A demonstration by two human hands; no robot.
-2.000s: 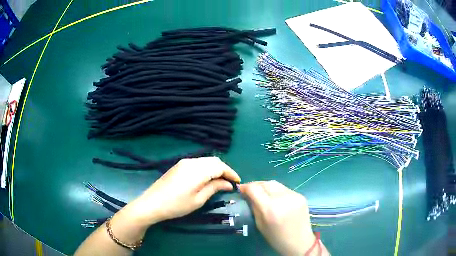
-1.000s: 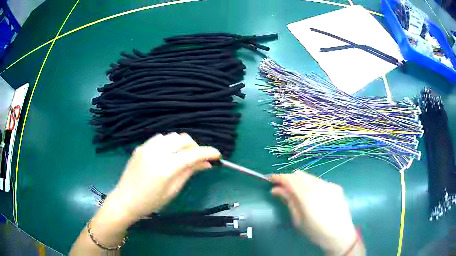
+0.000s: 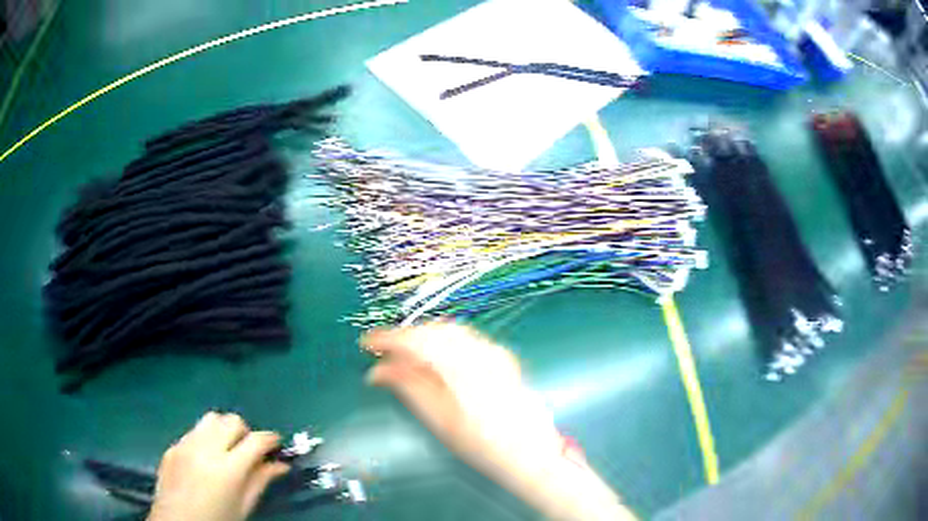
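Observation:
My left hand [image 3: 212,470] is at the bottom left, fingers curled on a dark sleeved harness whose white connector [image 3: 301,444] shows just right of the fingertips. More sleeved harnesses [image 3: 120,478] lie under and beside this hand, partly hidden by it. My right hand [image 3: 438,374] is blurred, just below the left end of the fanned wire pile [image 3: 529,229], with thumb and finger apart and nothing visible in it. Whether it touches a wire is unclear. The pile of black sleeves [image 3: 178,244] lies at the left.
A white paper [image 3: 478,107] with crossed dark lengths lies behind the wires. A blue bin [image 3: 712,56] with small parts stands at the upper right. Two dark harness bundles lie at the right, a larger one [image 3: 768,244] and a slimmer one [image 3: 865,193] with a reddish end.
The view has swung right. My hands have parted: the left has moved down to the sleeved harnesses, the right toward the wire pile. The thin piece stretched between them no longer shows there.

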